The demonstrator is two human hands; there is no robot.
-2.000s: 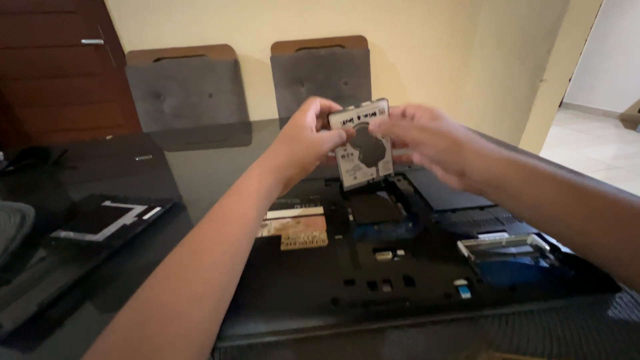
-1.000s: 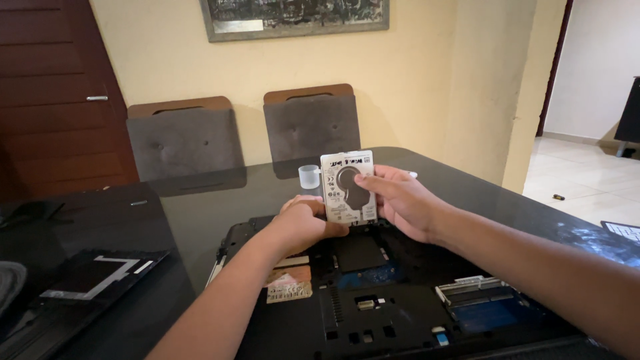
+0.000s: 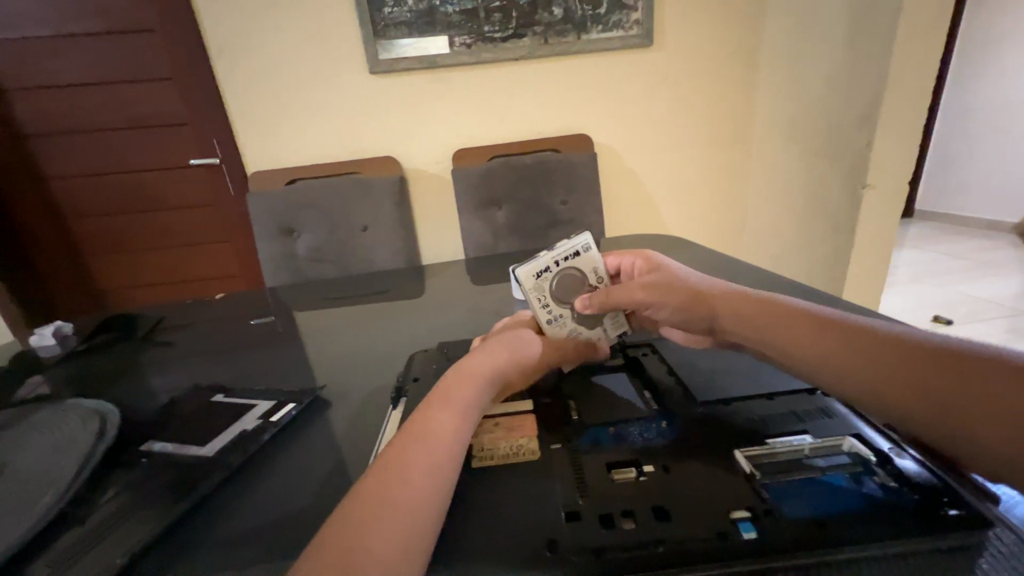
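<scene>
A laptop hard drive (image 3: pixel 560 276) with a white label that bears writing is held tilted above the underside of a black laptop (image 3: pixel 688 520). My left hand (image 3: pixel 532 348) grips its lower edge, with the fingers partly hidden behind it. My right hand (image 3: pixel 656 296) holds its right side, the thumb lying on the label. Below the drive, the laptop's drive bay (image 3: pixel 612 396) lies uncovered. An open memory slot (image 3: pixel 808 460) shows at the laptop's right, and a worn sticker (image 3: pixel 506 440) is beside my left forearm.
A black cover panel (image 3: pixel 200 448) lies on the dark table (image 3: pixel 336 352) at the left, near a round grey mat (image 3: pixel 48 472). Two grey padded chairs (image 3: pixel 336 228) stand behind the table. A whitish object (image 3: pixel 517 284) is partly hidden behind the drive.
The hard drive, nearly upright one second ago, now leans to the left in both hands. The view has tilted upward since two seconds ago.
</scene>
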